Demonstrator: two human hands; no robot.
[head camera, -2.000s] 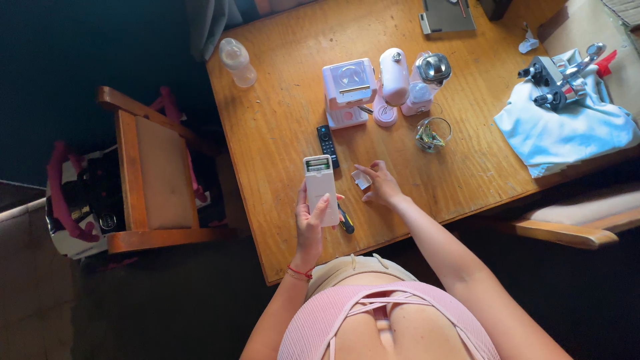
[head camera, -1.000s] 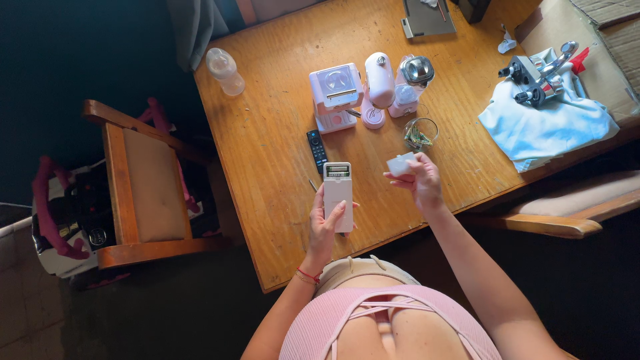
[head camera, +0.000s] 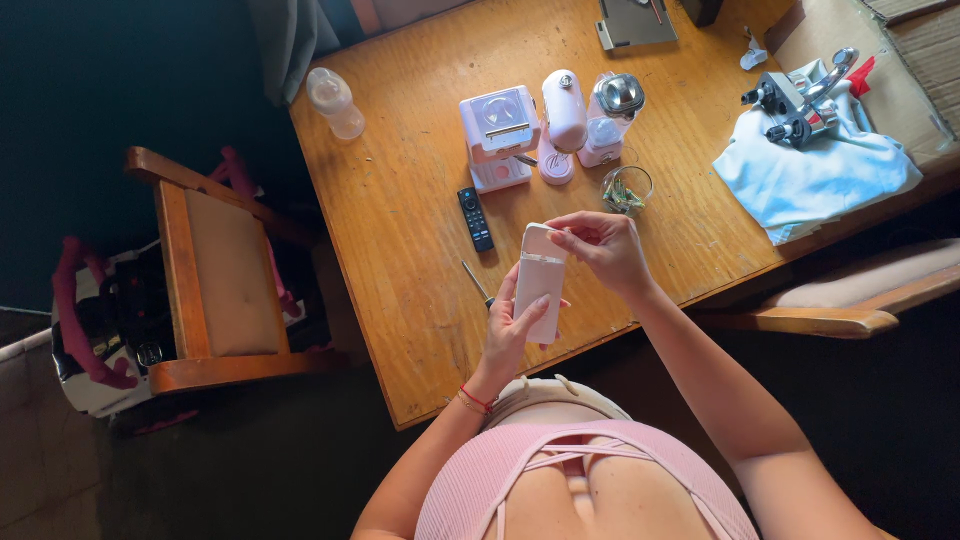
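My left hand (head camera: 517, 322) holds a white remote control (head camera: 538, 296), its back facing up, over the near part of the wooden table. With fingers and thumb, my right hand (head camera: 604, 247) grips a white battery cover (head camera: 541, 241) at the remote's far end; a narrow gap shows between cover and body. A screwdriver (head camera: 477, 281) lies partly behind my left hand. Beyond it is a black remote control (head camera: 476, 219). A glass bowl (head camera: 627, 190) with several batteries stands just past my right hand.
Pink toy kitchen appliances (head camera: 501, 135) stand mid-table, and a baby bottle (head camera: 335, 103) is at the far left. On the right, a chrome faucet (head camera: 806, 101) rests on a light blue cloth (head camera: 817, 176) beside cardboard (head camera: 862, 67). Wooden chairs (head camera: 225, 270) flank the table.
My right hand has brought the white cover from beside the remote onto its far end. The batteries seen in the remote's compartment earlier are now hidden under the cover.
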